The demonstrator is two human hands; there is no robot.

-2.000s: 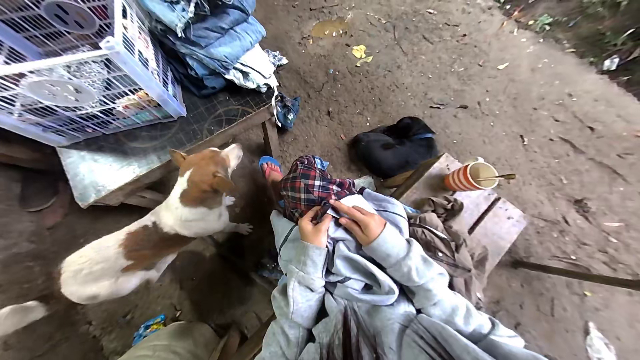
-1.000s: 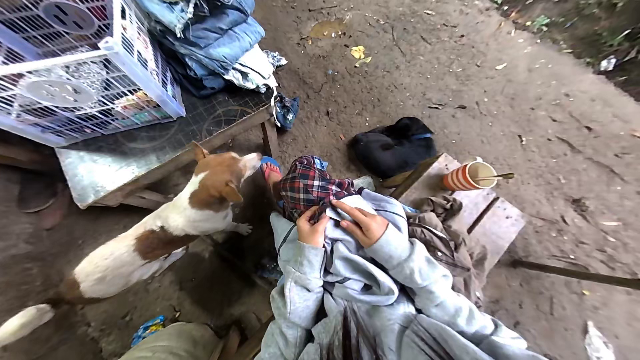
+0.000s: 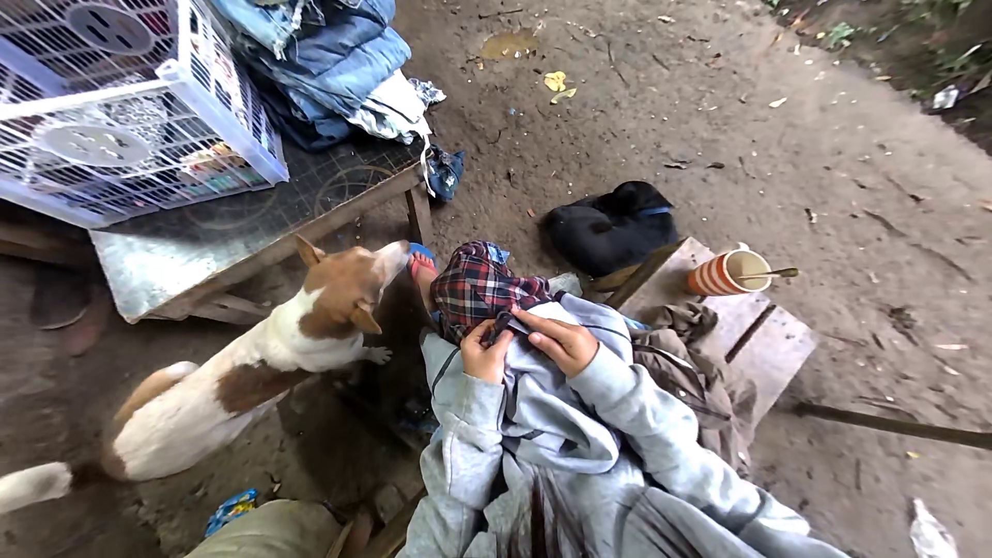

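Observation:
Grey cloth (image 3: 554,403) lies bunched over my lap, beside plaid red and dark fabric (image 3: 480,287) at my knee. My left hand (image 3: 486,350) pinches a small dark piece, perhaps the cloth's edge or a fastening; its exact kind cannot be told. Close on its right, my right hand (image 3: 559,341) holds the grey cloth's edge between thumb and fingers. Both hands come out of grey sleeves and nearly meet at the fingertips.
A brown and white dog (image 3: 263,364) stands at left, near a low table (image 3: 178,267) with a plastic crate (image 3: 225,124) and folded jeans (image 3: 333,62). A black dog (image 3: 612,229) lies curled ahead. At right, a striped mug (image 3: 717,275) and brown garment (image 3: 690,364) rest on a wooden bench (image 3: 775,341).
The brown and white dog has moved its head forward, toward my foot, and its body has shifted. My hands stay at nearly the same place on the cloth.

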